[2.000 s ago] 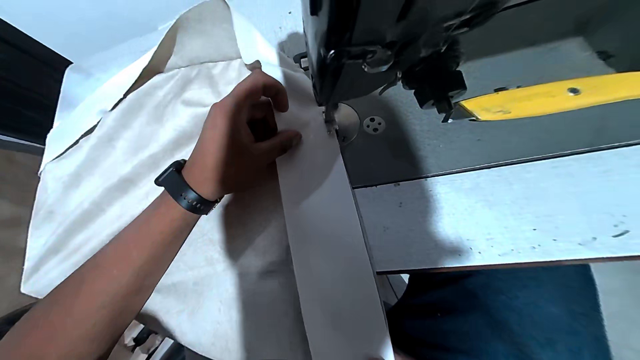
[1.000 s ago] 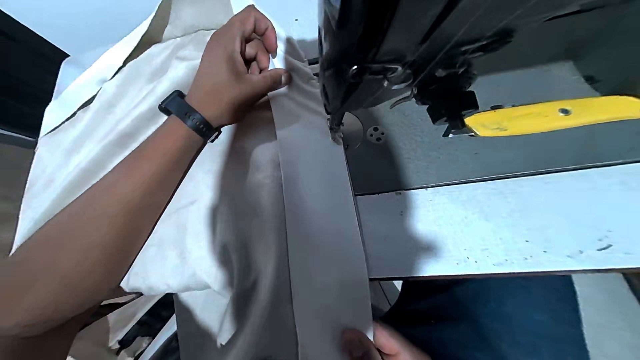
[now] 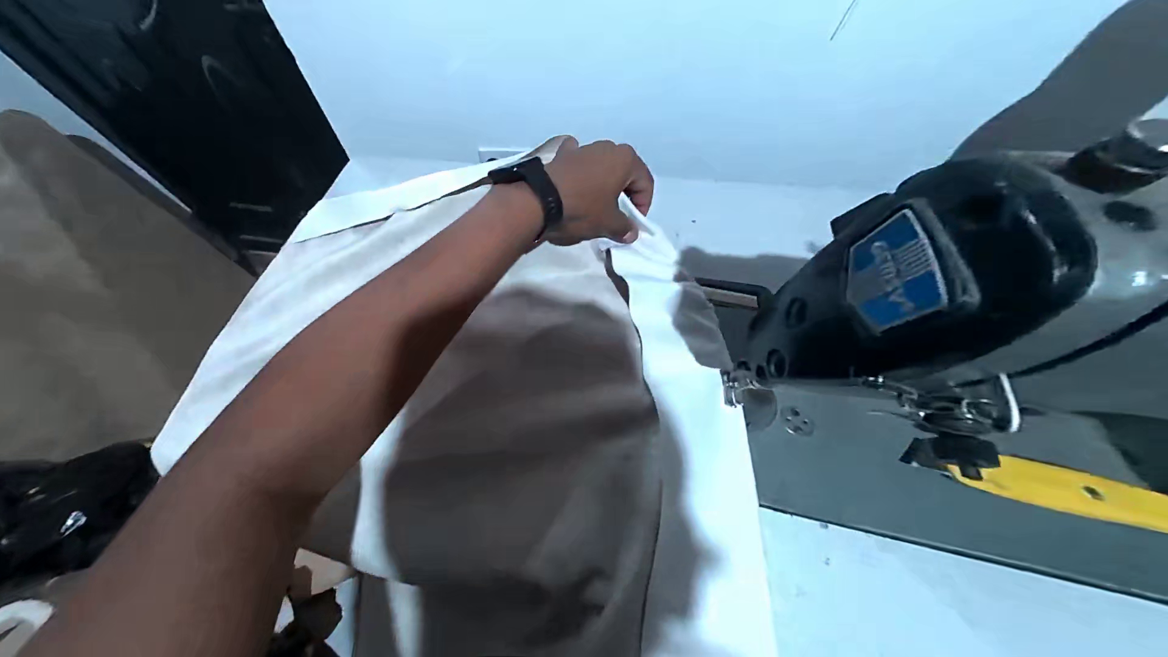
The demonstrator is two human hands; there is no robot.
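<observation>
My left hand (image 3: 598,193), with a black watch on its wrist, pinches the far end of a pale fabric strip (image 3: 707,474). This strip lies lengthwise over a larger piece of pale fabric (image 3: 520,392). The strip's right edge runs by the presser foot (image 3: 732,388) of a black sewing machine (image 3: 922,265), whose head stands just right of the cloth. Whether the needle is in the fabric cannot be seen. My right hand is out of view.
A yellow part (image 3: 1068,491) lies across the grey machine bed (image 3: 858,474). The white tabletop (image 3: 876,575) borders the bed on the near side. A black object (image 3: 210,100) stands at the upper left, and dark items (image 3: 73,511) lie at the lower left.
The view has swung up and left. My left hand has moved farther away from the presser foot, along the strip. My right hand, at the strip's near end one second ago, is out of view.
</observation>
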